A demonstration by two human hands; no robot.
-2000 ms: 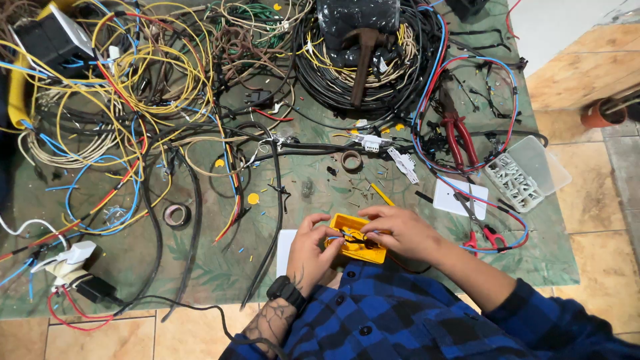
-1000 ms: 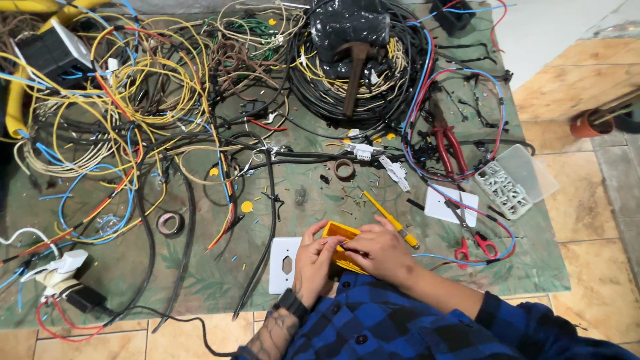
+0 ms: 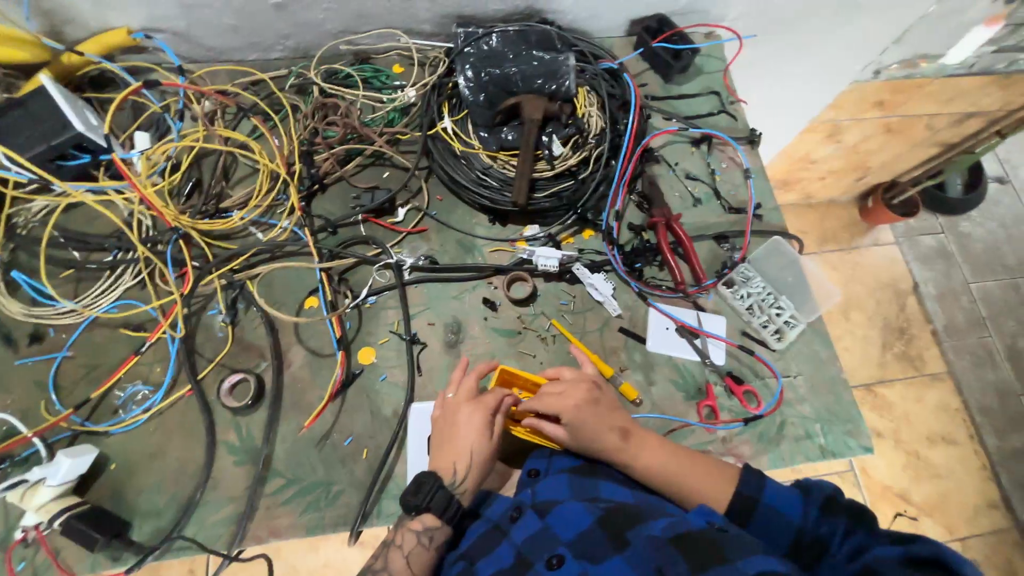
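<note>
A yellow plastic electrical box (image 3: 516, 378) is at the table's front edge, close against the shirt. My left hand (image 3: 470, 420) grips its left side, with the thumb reaching over the opening. My right hand (image 3: 582, 408) lies over the box's right side, its fingertips inside. What the fingertips touch is hidden. Just beyond the right hand lies a yellow-handled screwdriver (image 3: 612, 374). A white cover plate (image 3: 418, 436) sits partly under the left hand. Loose screws (image 3: 528, 352) are scattered beyond the box.
Tangled cables (image 3: 232, 184) cover the left side. A hammer (image 3: 526, 152) rests on a black cable coil (image 3: 480, 188). To the right are red-handled pliers (image 3: 672, 240), red-handled scissors (image 3: 708, 400), another white plate (image 3: 664, 332) and a compartment box of fasteners (image 3: 760, 308). A tape roll (image 3: 241, 390) lies left.
Both hands stay at the yellow box, their fingers shifting about its opening. The right hand was over the screwdriver two seconds ago, leaving only part of it showing; more of it shows now.
</note>
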